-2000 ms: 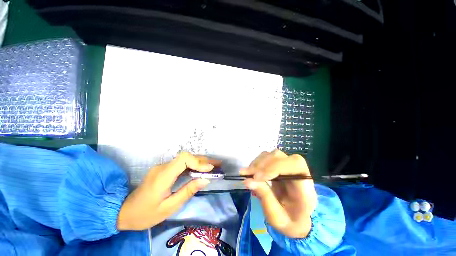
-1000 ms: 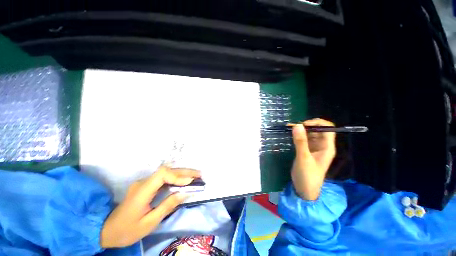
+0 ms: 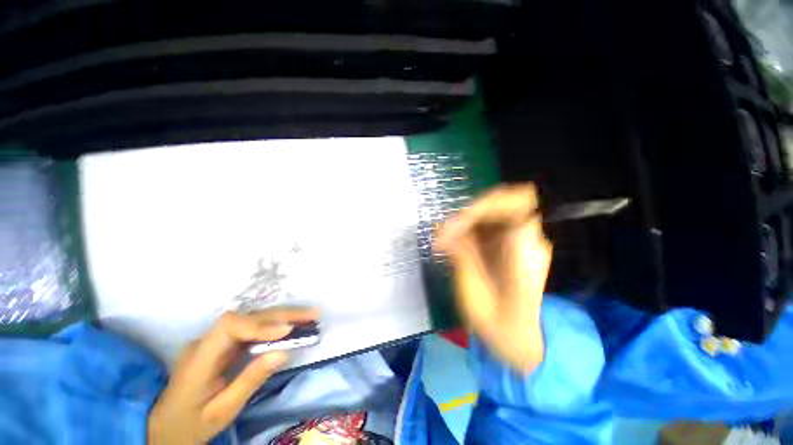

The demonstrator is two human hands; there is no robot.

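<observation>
My left hand (image 3: 222,369) holds a small watch case (image 3: 287,339), dark with a shiny silver rim, between finger and thumb over the lower edge of the white sheet (image 3: 191,209). My right hand (image 3: 500,269) is blurred. It holds a thin pen-like tool, perhaps tweezers (image 3: 587,209), whose silver end points right; the other end is hidden or too blurred to see. Tiny grey-black parts (image 3: 265,276) lie scattered on the white sheet just above my left hand.
A clear blister tray (image 3: 443,178) lies right of the sheet, partly behind my right hand. A thicker clear blister stack (image 3: 30,235) stands at the left. Black foam trays (image 3: 261,109) are stacked behind the sheet, and a tall black stack (image 3: 696,200) stands at the right. Green mat (image 3: 474,130) shows between.
My right hand moved away from the watch case out to the right with the tool, and is now over the right blister tray's edge. The view has turned rightward. My left hand keeps the case.
</observation>
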